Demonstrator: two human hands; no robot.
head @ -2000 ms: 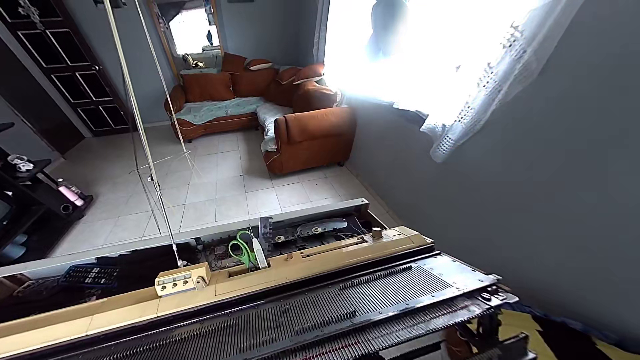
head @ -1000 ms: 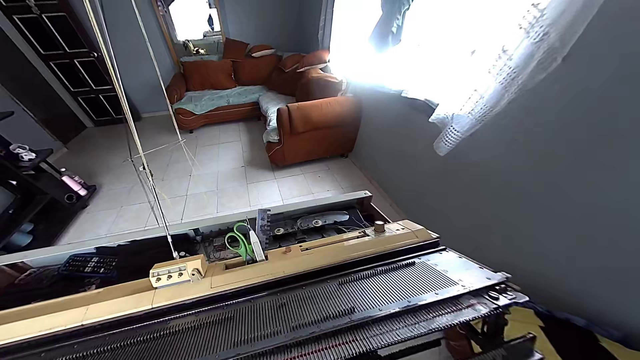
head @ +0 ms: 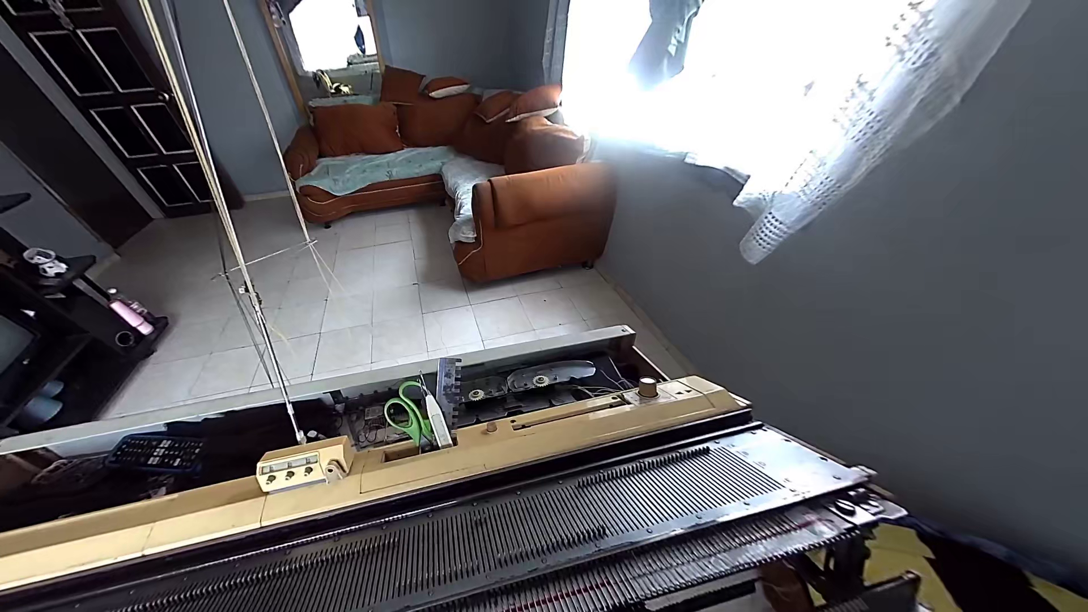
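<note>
Neither my left hand nor my right hand shows in the head view. A knitting machine's needle bed (head: 510, 531) runs diagonally across the lower part, with a second bed (head: 722, 544) below its front edge. Behind it lies the cream plastic case (head: 544, 444). A row counter (head: 303, 467) sits on the case at the left. Green-handled scissors (head: 408, 416) and a white-handled tool (head: 437, 420) stand in a slot of the case, beside a grey toothed comb (head: 448, 387). Pale yarn strands (head: 212, 187) rise from behind the counter.
Behind the machine are a long light rail (head: 510, 347) and a dark blue tray (head: 157, 453). An orange corner sofa (head: 544, 212) stands across the tiled floor (head: 374, 314). A grey wall (head: 892, 357) and a white lace curtain (head: 790, 208) are at the right. A dark shelf unit (head: 68, 340) stands left.
</note>
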